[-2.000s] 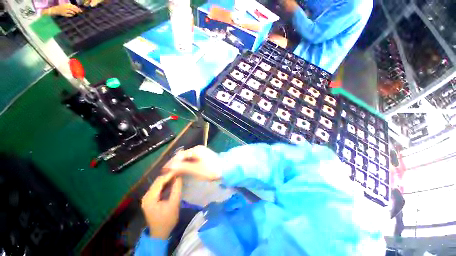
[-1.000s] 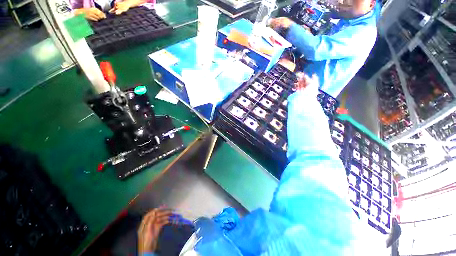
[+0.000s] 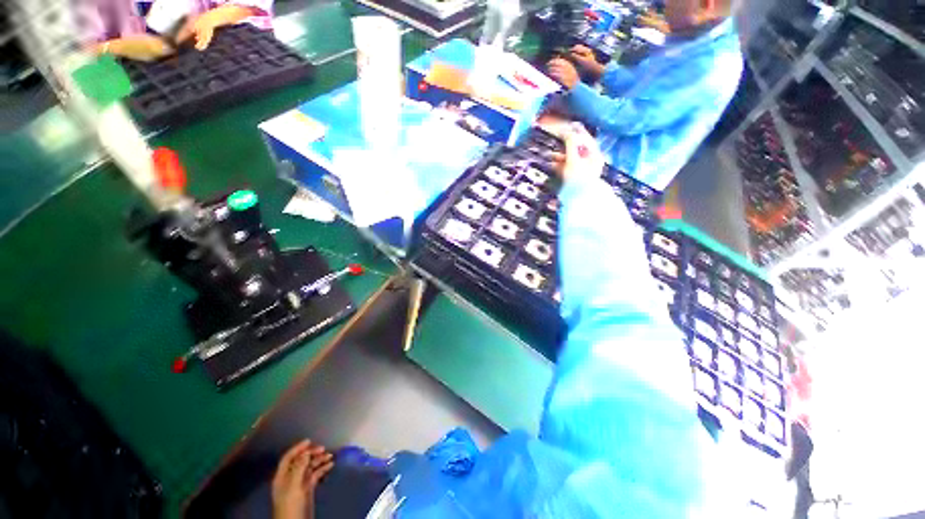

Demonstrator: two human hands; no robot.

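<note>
A black blister tray [image 3: 485, 251] on a stack holds silvery square parts with round centre holes, one per pocket. My right hand [image 3: 574, 147] is stretched out over the far end of this tray; it is small and blurred, and I cannot tell if it holds a part. My right sleeve hides some of the pockets. My left hand [image 3: 301, 472] is low near the bottom edge, away from the tray, its fingers slightly bent and apart, with no object visible in it. A second tray [image 3: 735, 350] with similar parts lies to the right.
A black fixture [image 3: 254, 289] with red-tipped handles stands on the green bench [image 3: 91, 274]. Blue boxes [image 3: 323, 170] with white paper stand behind the tray stack. A person in a blue smock [image 3: 659, 96] is beyond it. Another person's hands rest at a black tray [image 3: 218, 71] upper left.
My two hands were together near my lap. They have parted; my right arm has reached out over the tray to its far end, and my left hand has dropped lower.
</note>
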